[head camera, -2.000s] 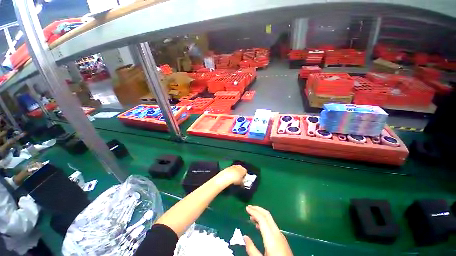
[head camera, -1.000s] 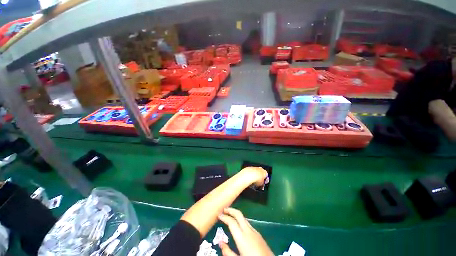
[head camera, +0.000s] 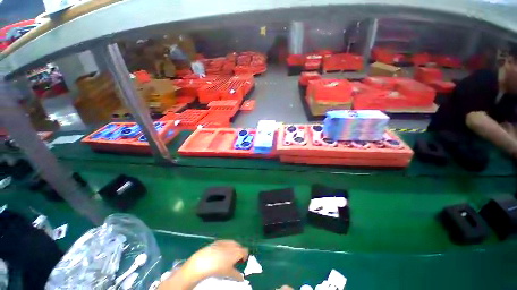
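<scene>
My left hand (head camera: 222, 259) is over the white heap (head camera: 220, 283) at the bottom centre, blurred. Its fingers touch or nearly touch a white folded paper slip (head camera: 253, 265); I cannot tell if they grip it. Only a sliver of my right hand (head camera: 285, 288) shows at the bottom edge. An open black box base (head camera: 330, 210) with white items inside stands on the green belt. Left of it is a closed black box lid (head camera: 279, 212) with pale lettering, then a black foam insert (head camera: 216, 203) with a slot.
A clear bag of white cables (head camera: 107, 255) lies at lower left. More white pieces (head camera: 335, 280) lie at the bottom right. Red trays (head camera: 346, 154) of round-ended devices and cartons (head camera: 356, 125) line the belt's far side. More black boxes (head camera: 122, 191) flank the belt. A person (head camera: 473, 107) is at right.
My left hand has come out of the box base and back to the white heap. My right hand has dropped almost out of view. The boxes in front now appear further right.
</scene>
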